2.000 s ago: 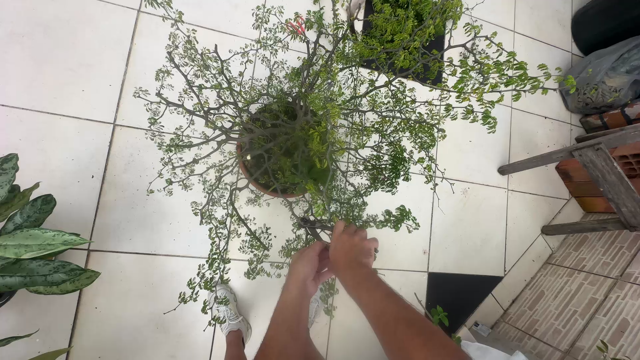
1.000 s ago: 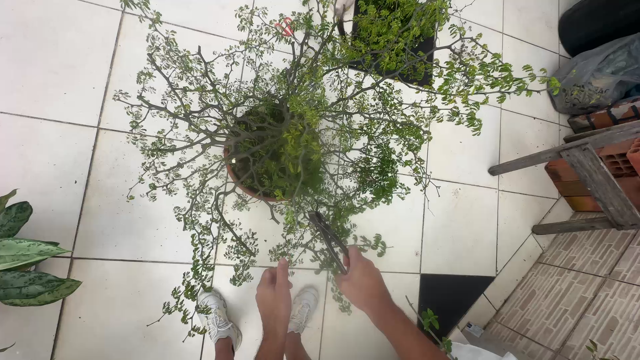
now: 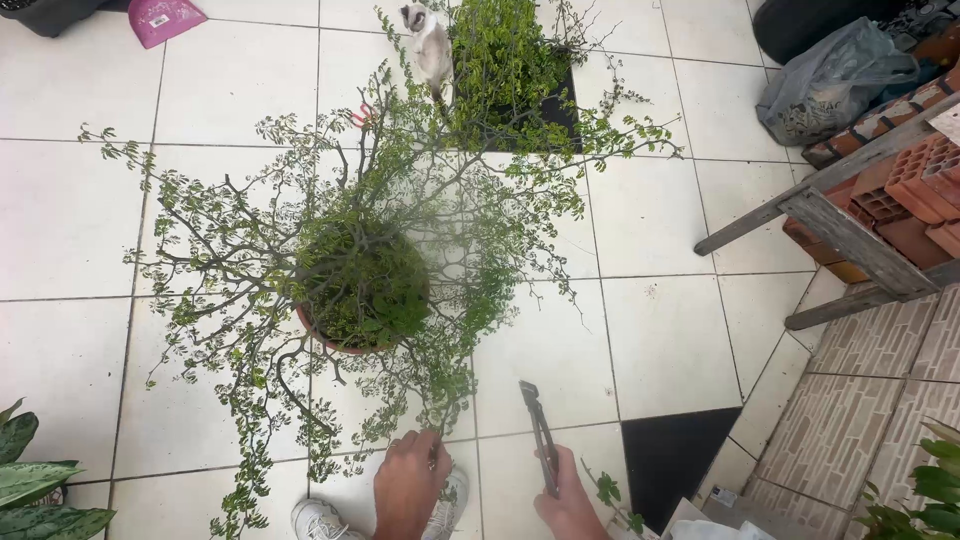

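A potted small-leaved shrub (image 3: 360,285) with long, twisting branches spreads from a round terracotta pot (image 3: 330,341) on the floor. My left hand (image 3: 411,480) is closed on the tip of a leafy branch (image 3: 448,397) at the near side of the shrub; the fingertips are partly hidden. To its right, apart from the foliage, my right hand (image 3: 561,495) grips dark-handled pruning shears (image 3: 541,431), their head pointing up and away. Whether the blades are parted is too small to tell.
White floor tiles surround the pot. A cat (image 3: 431,49) sits beyond it, beside another leafy plant (image 3: 510,67). A wooden frame (image 3: 847,225) with hollow bricks (image 3: 930,176) and a plastic bag (image 3: 832,82) stand right. Broad-leaved plant (image 3: 37,480) lower left; pink dustpan (image 3: 161,19) upper left.
My left hand, empty one second ago, has taken hold of a branch tip. My right hand has moved the shears away from the foliage to the right. The view has shifted.
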